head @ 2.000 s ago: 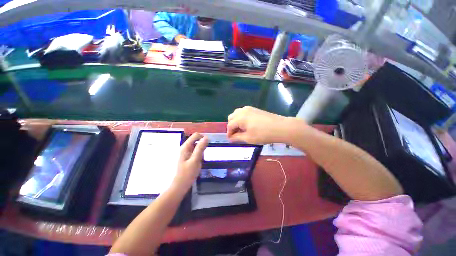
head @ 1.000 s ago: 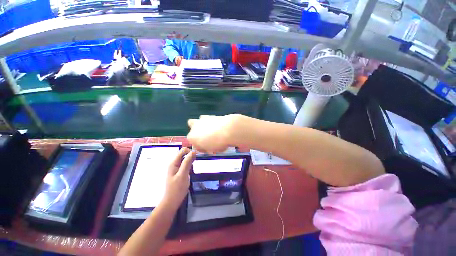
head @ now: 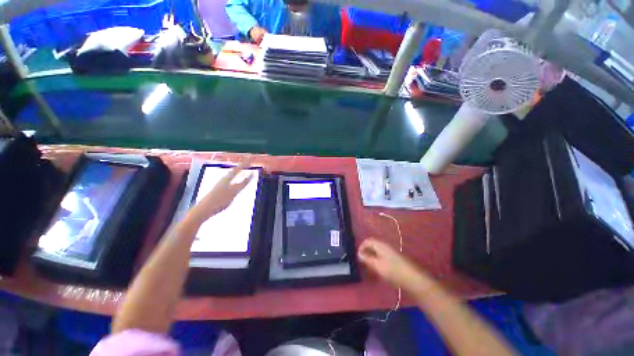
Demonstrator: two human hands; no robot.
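Note:
Three tablets lie in black foam trays. The middle tablet [head: 226, 229] has a plain white screen. My left hand [head: 221, 193] is over its upper part, fingers extended; whether they touch it I cannot tell. The right tablet [head: 313, 233] lies flat, with a dark display, a white band at its top and a small white label. My right hand [head: 380, 261] is just right of its tray [head: 352, 261], fingers curled and slightly blurred; whether it holds anything I cannot tell. The left tablet [head: 90, 208] shows a bluish, reflective screen.
A white paper [head: 372, 191] bears a thin stick and small dark pieces. A thin white cord [head: 401, 233] curls over the red mat past my right hand. A white fan [head: 499, 76] and black tray stacks [head: 532, 208] stand right. A person's hand [head: 257, 33] is beyond the green belt.
The right tablet, tilted up before, now lies flat. My right hand has moved from above the trays down to the right. My left hand has moved left, over the white screen.

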